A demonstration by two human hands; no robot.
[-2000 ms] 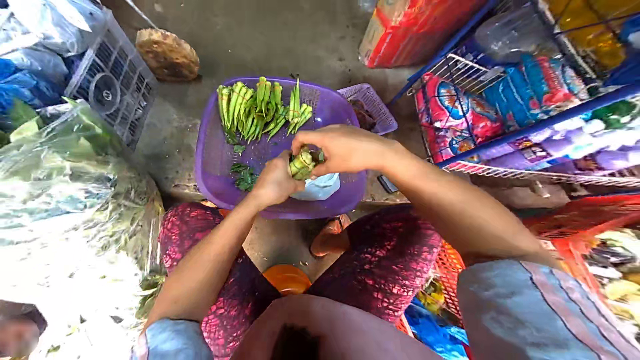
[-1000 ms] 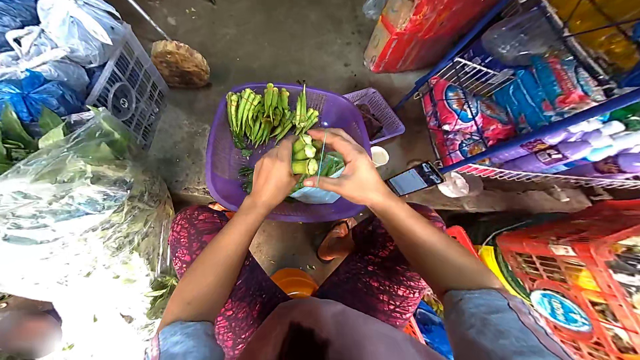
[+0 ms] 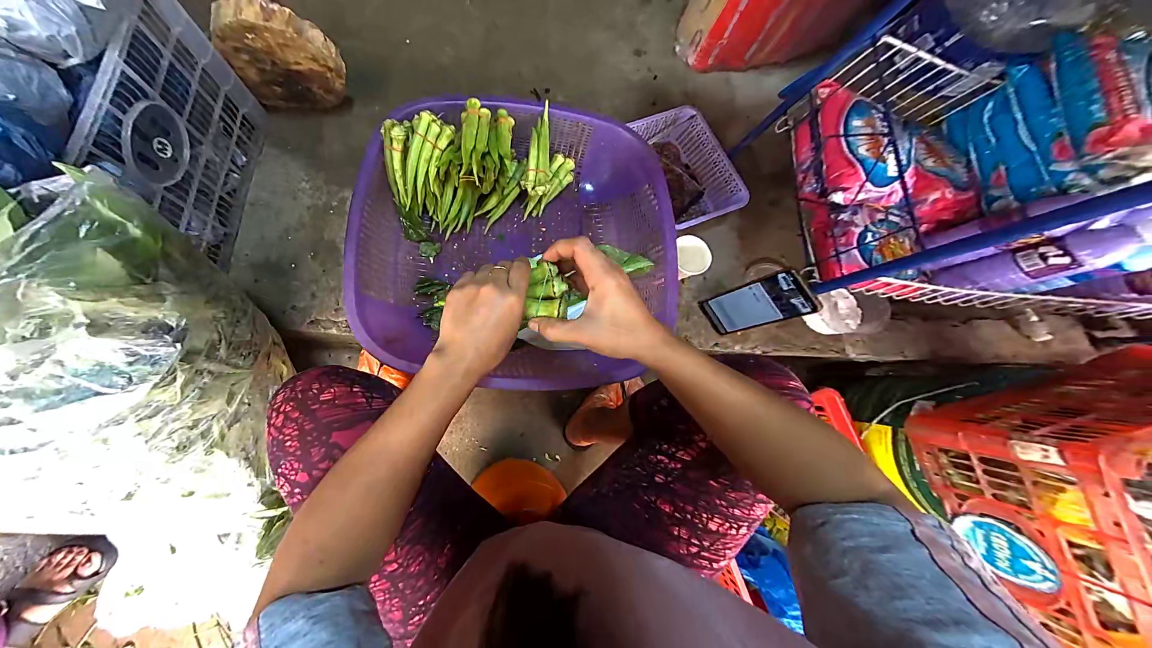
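Note:
My left hand and my right hand hold a small bundle of green okra between them, over the near part of a purple plastic basket. The fingers of both hands wrap the bundle's sides, and the stem ends face me. Several okra bundles tied with red bands lie at the basket's far side. A green leaf shows just beyond my right hand. Beneath the hands a pale bag is mostly hidden. Dark green leaves lie left of my left hand.
A phone, a white cup and a small lilac basket are right of the purple basket. A wire rack with packets and red crates stand farther right. Left are a grey crate and a large clear bag of leaves.
My hands have shifted their hold around the okra bundle, and my right fingers now curl over its far right side. A leaf shows beside my right hand now.

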